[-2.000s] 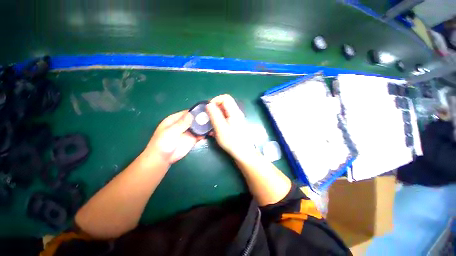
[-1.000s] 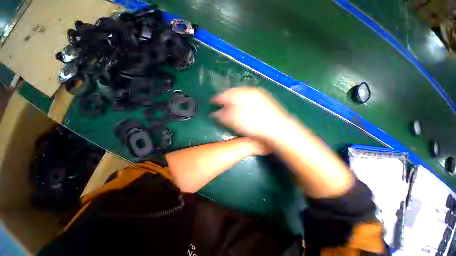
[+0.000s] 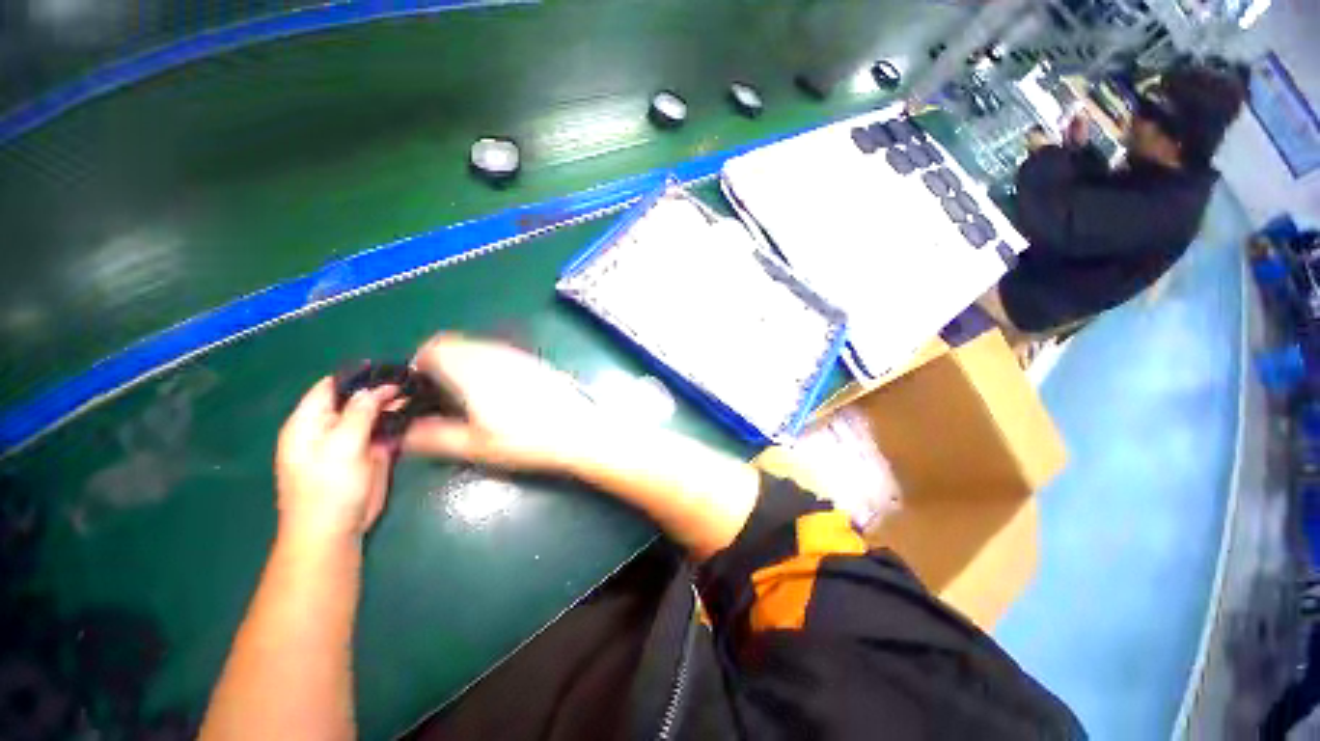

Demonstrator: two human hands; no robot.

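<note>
A black ring-like housing (image 3: 379, 384) is held between my two hands above the green bench, left of the picture's middle. My left hand (image 3: 330, 460) grips it from the left side. My right hand (image 3: 485, 405) is blurred, with its fingers at the housing's right side. The fingers hide much of the housing, and its centre cannot be made out.
A blue tray (image 3: 709, 311) with white contents lies right of my hands, beside a white sheet (image 3: 869, 239) with black pads (image 3: 948, 196). An open cardboard box (image 3: 941, 463) is below the bench edge. Round units (image 3: 495, 157) are on the belt beyond the blue strip. A person (image 3: 1115, 196) is at right.
The view has swung right from the housing pile to the tray and box. My crossed forearms have moved apart, and both hands now meet at a black housing.
</note>
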